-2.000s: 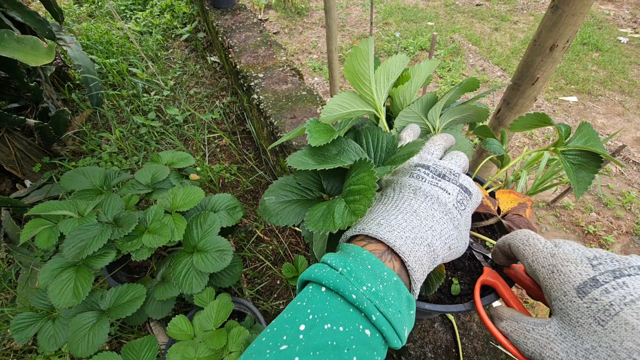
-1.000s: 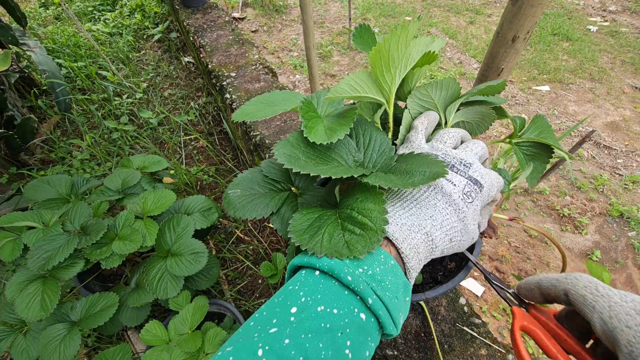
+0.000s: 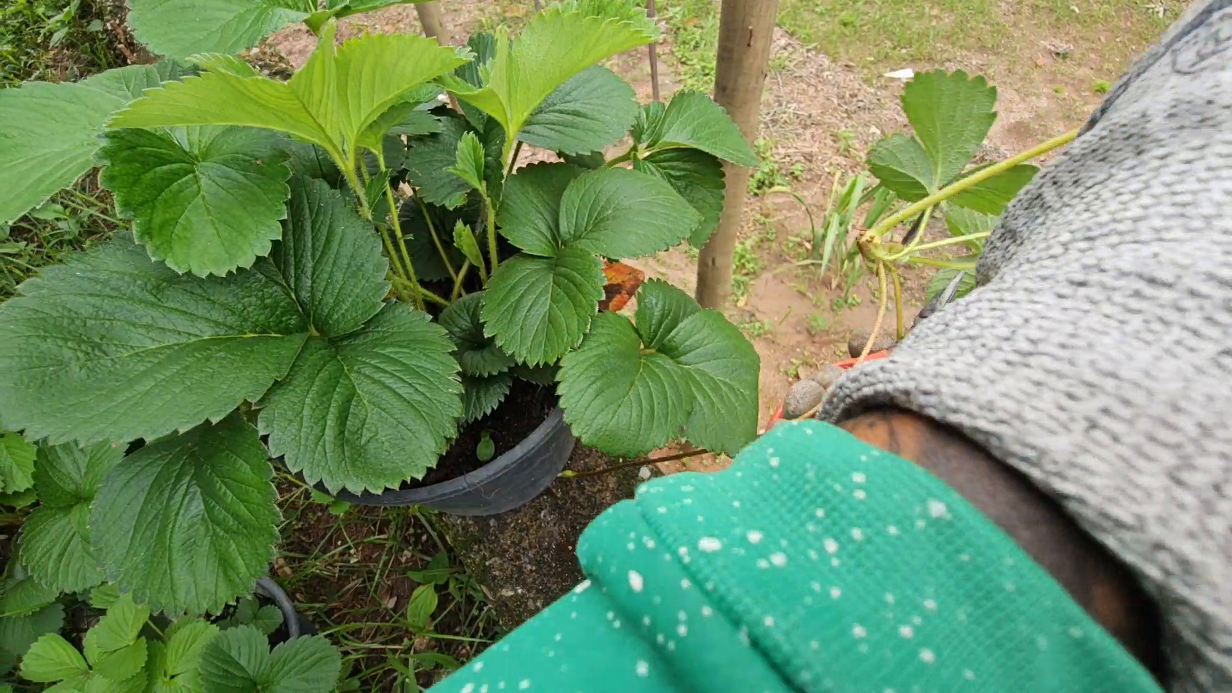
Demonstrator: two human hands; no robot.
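My left hand [image 3: 1088,298], in a grey knitted glove with a green, white-speckled sleeve, fills the right side; its fingers are out of sight. Beside it, a cut-looking strawberry runner or plantlet [image 3: 881,245] with leaves and pale stems reaches behind the glove; whether the fingers grip it is unclear. Below, behind the left wrist, show small gloved fingertips of my right hand [image 3: 805,397] at the red handles of snips [image 3: 847,363], mostly hidden. A leafy strawberry plant [image 3: 366,356] stands in a black pot [image 3: 500,481] at left centre.
A wooden post [image 3: 736,144] rises behind the potted plant. The pot rests on a mossy ledge [image 3: 529,558]. Lower left are another pot's rim [image 3: 279,606] and more strawberry leaves [image 3: 125,645]. Grass and bare soil lie beyond.
My left hand has left the potted plant's leaves and moved right, close to the camera. My right hand and the snips are now largely covered by it. The view has shifted nearer the pot.
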